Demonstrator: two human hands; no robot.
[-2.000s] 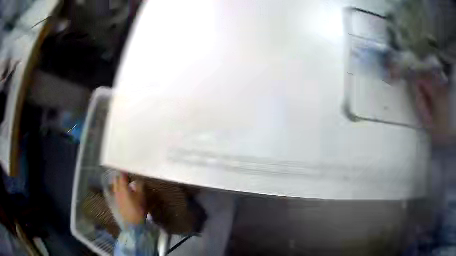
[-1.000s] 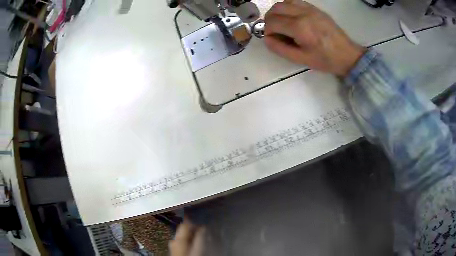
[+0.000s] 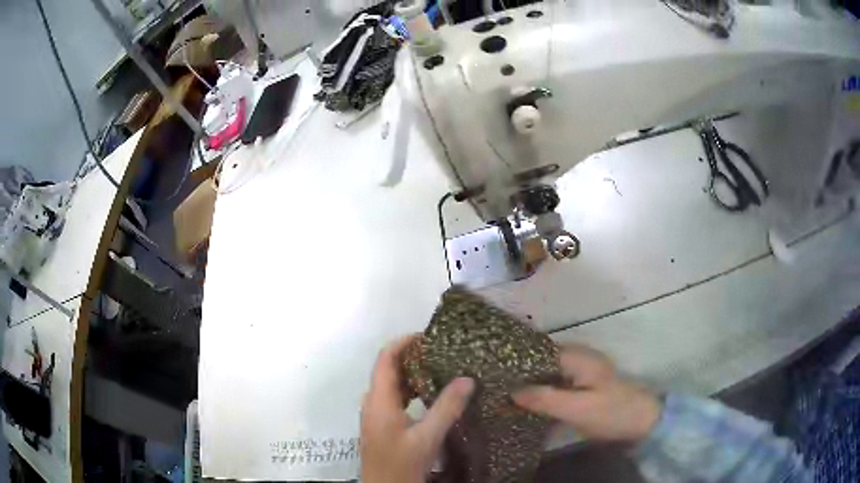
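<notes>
A brown fabric piece (image 3: pixel 490 363) with small pale speckles is held up over the front of the white machine table (image 3: pixel 283 358). My left hand (image 3: pixel 410 415) grips its left edge, thumb on top. My right hand (image 3: pixel 589 396) grips its right side, thumb and fingers on the cloth. The piece's lower part hangs down past the bottom of the picture. Its top corner points toward the needle plate (image 3: pixel 479 259). The presser foot area (image 3: pixel 514 241) is just beyond, with no cloth seen under it.
The sewing machine head (image 3: pixel 490 104) spans the back right. Black-handled scissors (image 3: pixel 734 174) lie under its arm. A black bundle of cloth (image 3: pixel 358 61), a flat black phone (image 3: pixel 272 108) and a pink-red item (image 3: pixel 226 130) are at the back left. Another table (image 3: pixel 42 377) stands at far left.
The view has shifted to show the whole machine head. My left hand has come up from below the table edge. My right hand has left the presser foot area. Both now hold the speckled piece.
</notes>
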